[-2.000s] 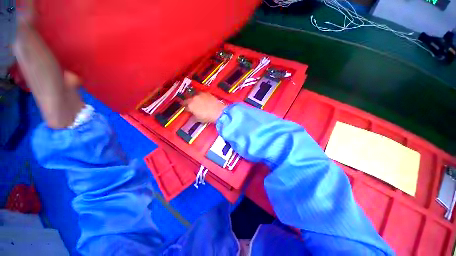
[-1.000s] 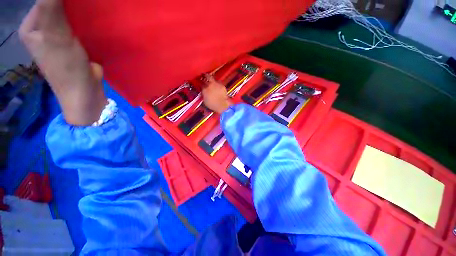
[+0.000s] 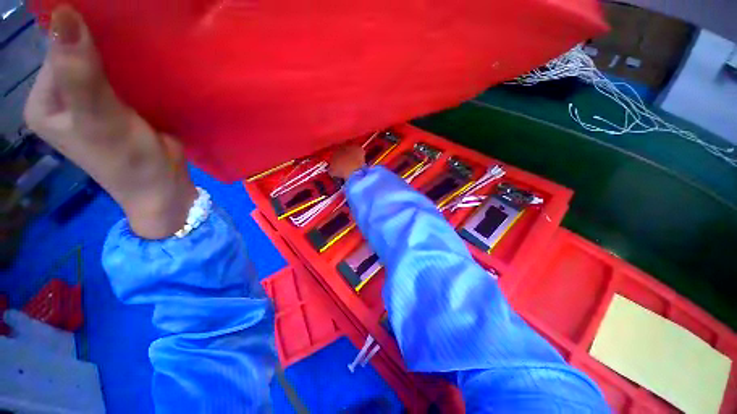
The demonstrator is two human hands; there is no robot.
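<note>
My left hand (image 3: 101, 121) grips the left edge of a large red tray (image 3: 323, 73), seen from its underside and held tilted above the other trays. My right hand (image 3: 347, 162) is small and partly hidden by the raised tray. It reaches among the modules, and what its fingers do is unclear. A stacked red compartment tray (image 3: 558, 198) holds several modules, one (image 3: 487, 225) at its right end, with dark and grey faces, yellow edges and green boards. White leads (image 3: 307, 178) lie across the modules near my right hand.
A front red tray (image 3: 566, 283) at the right has a cream sheet (image 3: 664, 356) on it. A green bench (image 3: 646, 186) runs behind, with a tangle of white cables (image 3: 614, 101). Another red tray (image 3: 299, 315) sits lower, over the blue floor (image 3: 222, 230).
The raised tray has shifted right across the view and covers more of the far modules. The stacked tray, front tray and cream sheet appear lower and further right. My right hand stays among the modules.
</note>
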